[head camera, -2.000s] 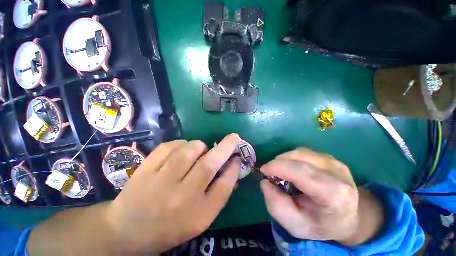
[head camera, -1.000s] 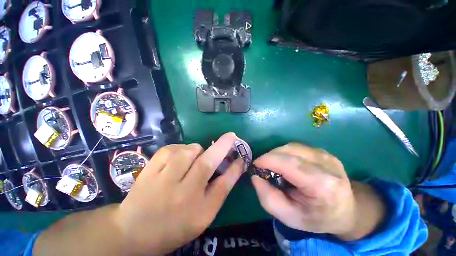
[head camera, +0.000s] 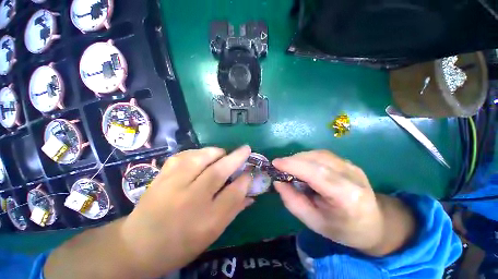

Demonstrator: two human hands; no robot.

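Note:
My left hand (head camera: 185, 196) holds a small round watch case (head camera: 258, 182) between its fingers, just above the green mat at the lower middle. The fingers hide much of the case. My right hand (head camera: 327, 196) pinches a small dark circuit board (head camera: 281, 173) with shiny components at the right edge of the case. The board lies partly over or against the case; whether it is seated cannot be told. The right fingers hide the rest of the board.
A black component tray (head camera: 164, 95) with rows of round watch cases stands left. A black holding fixture (head camera: 239, 76) lies at the centre back. Gold tape scrap (head camera: 340, 125), silver tweezers (head camera: 418, 136), a brown pot (head camera: 415, 90) and a large black box (head camera: 393, 32) are at right. Thin solder wire crosses the tray.
The right hand has moved slightly left, with the dark board closer over the case. The case looks tilted differently. The whole view has shifted a little, moving the background.

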